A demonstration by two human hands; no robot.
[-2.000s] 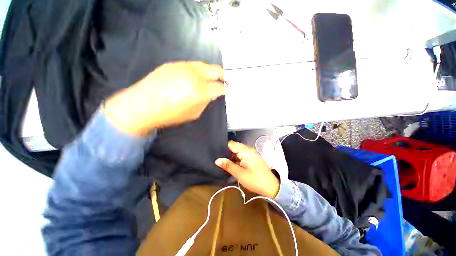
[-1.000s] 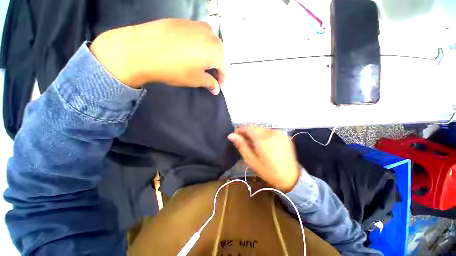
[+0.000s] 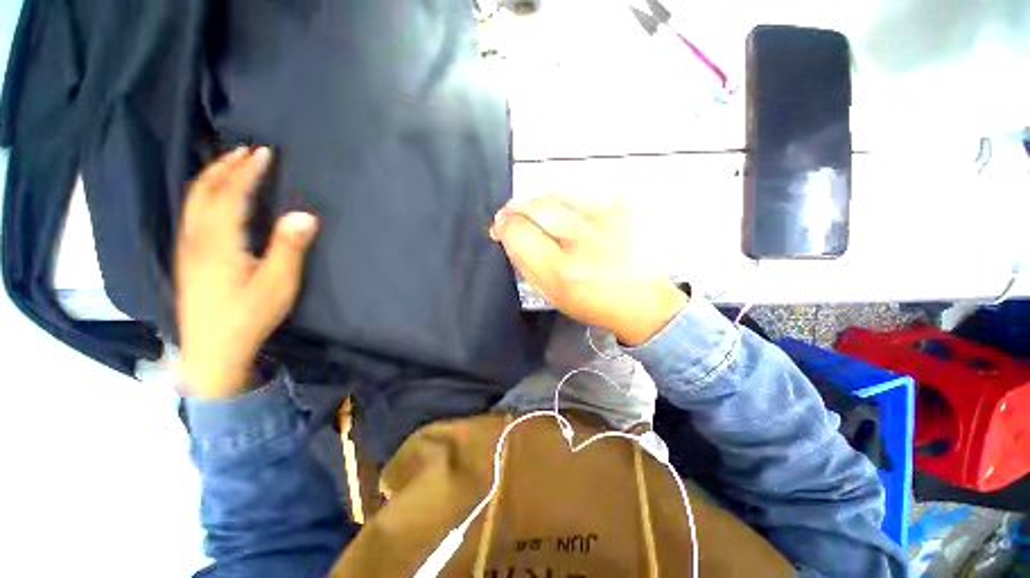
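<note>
A large black garment panel (image 3: 390, 215) covers the left part of the white table (image 3: 633, 181) and hangs over its front edge toward the lap. My left hand (image 3: 239, 265) lies on the cloth at the left, thumb and fingers apart, holding nothing. My right hand (image 3: 570, 254) is at the panel's right edge, its thumb and finger closed on the fabric edge. Small metal machine parts (image 3: 492, 28) show at the cloth's top right corner. Thread snips (image 3: 695, 47) with a pink handle lie to the right of them.
A black smartphone (image 3: 796, 141) lies on the table at the right. Below the table's front edge are a blue plastic bin (image 3: 896, 452) and a red stool (image 3: 960, 406). A white earphone cable (image 3: 497, 474) hangs over the brown top.
My left hand has left the right fabric edge, moved left and opened on the cloth. My right hand has moved up along the edge. The panel lies flatter.
</note>
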